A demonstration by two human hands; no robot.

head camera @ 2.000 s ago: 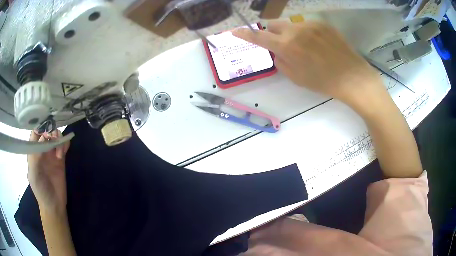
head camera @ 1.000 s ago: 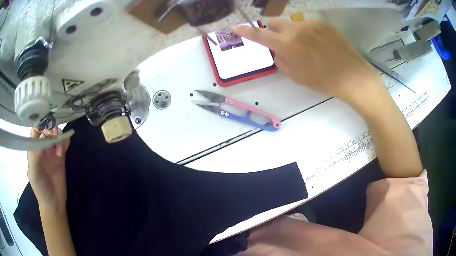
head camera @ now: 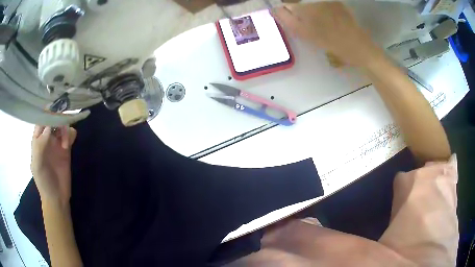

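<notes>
The smartphone point(head camera: 260, 49) in a red case lies on the white machine bed, its screen lit white with a small picture at the top. My right hand point(head camera: 323, 31) is blurred, just right of the phone's upper edge, and holds nothing that I can see; its fingers are unclear. The dark garment panel point(head camera: 172, 193) lies from under the machine head over the table's front edge, its square-ended strap pointing right. My left hand point(head camera: 52, 148) is at the panel's left edge, fingers curled, partly behind the curved grey bar; its grip is unclear.
Thread snips point(head camera: 255, 104) with pink and blue handles lie in front of the phone. The machine head point(head camera: 125, 26) hangs overhead, with a white knob point(head camera: 58, 60) and a cream knob point(head camera: 133, 112). A thin metal tool point(head camera: 420, 81) lies at the right.
My right hand has moved right, off the phone screen, and is blurred. The view has shifted slightly. The phone, snips and cloth otherwise lie as before.
</notes>
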